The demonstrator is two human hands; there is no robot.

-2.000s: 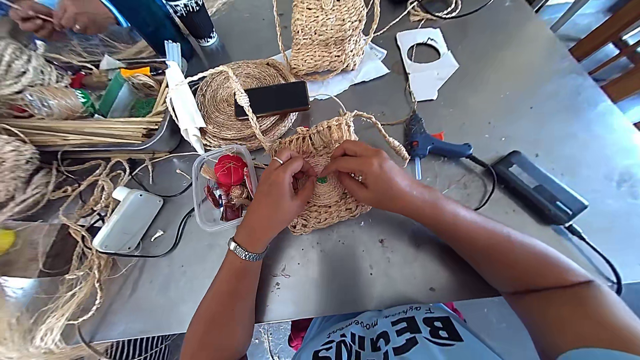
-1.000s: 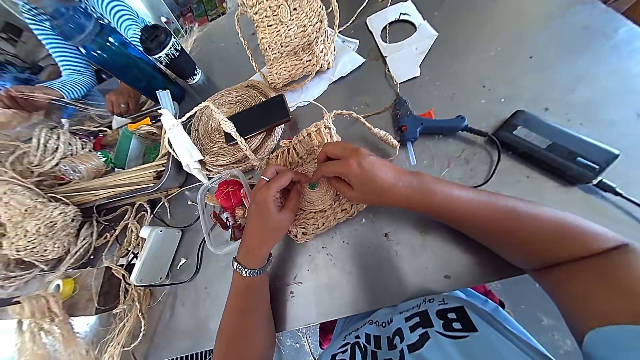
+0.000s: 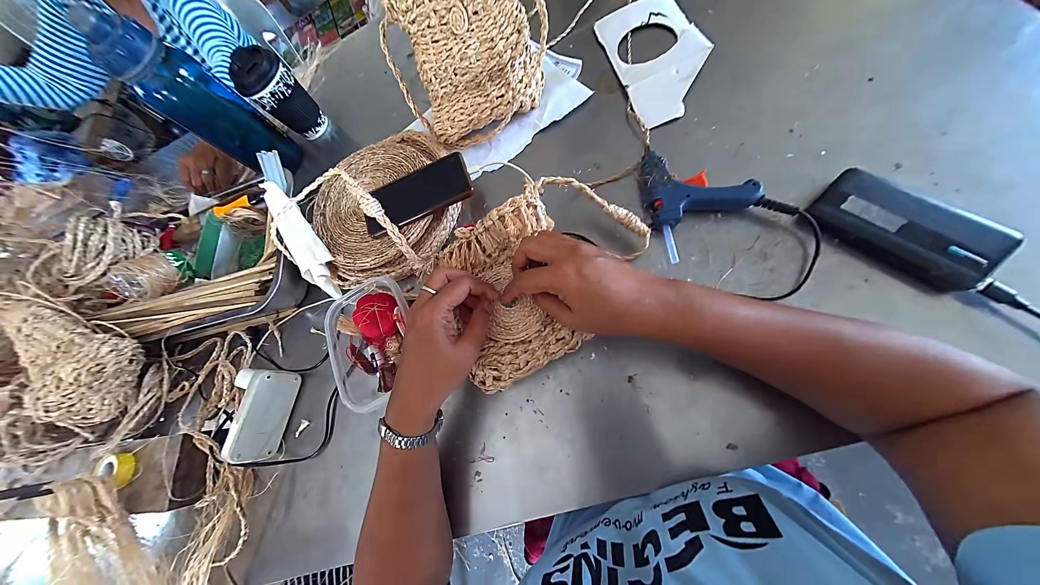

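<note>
A small woven natural-fibre bag (image 3: pixel 520 357) lies on the metal table, its braided strap (image 3: pixel 597 195) looping past its top. My left hand (image 3: pixel 447 325), with a ring and a wristwatch, bends its fingers over the bag's left side. From the right my right hand (image 3: pixel 577 284) meets it, thumb and fingertips pinched near a tiny green piece (image 3: pixel 510 303) on the coiled round patch. Whether either hand grips the green piece or a thread is too small to tell. Left of my left hand is a clear plastic box (image 3: pixel 349 382) holding a red pincushion (image 3: pixel 375 315).
A blue hot glue gun (image 3: pixel 699 195) and a black power device (image 3: pixel 910 227) are at right. Behind lie a fibre coil (image 3: pixel 341 219) with a phone (image 3: pixel 422 192), another woven bag (image 3: pixel 479 73) and a cut white card (image 3: pixel 682 65). A bottle, cup and another person's hand (image 3: pixel 207 169) are upper left.
The view has turned and shifted, bringing more of the other person's striped sleeves into sight. Both my hands stay together over the coiled patch, with only small finger shifts.
</note>
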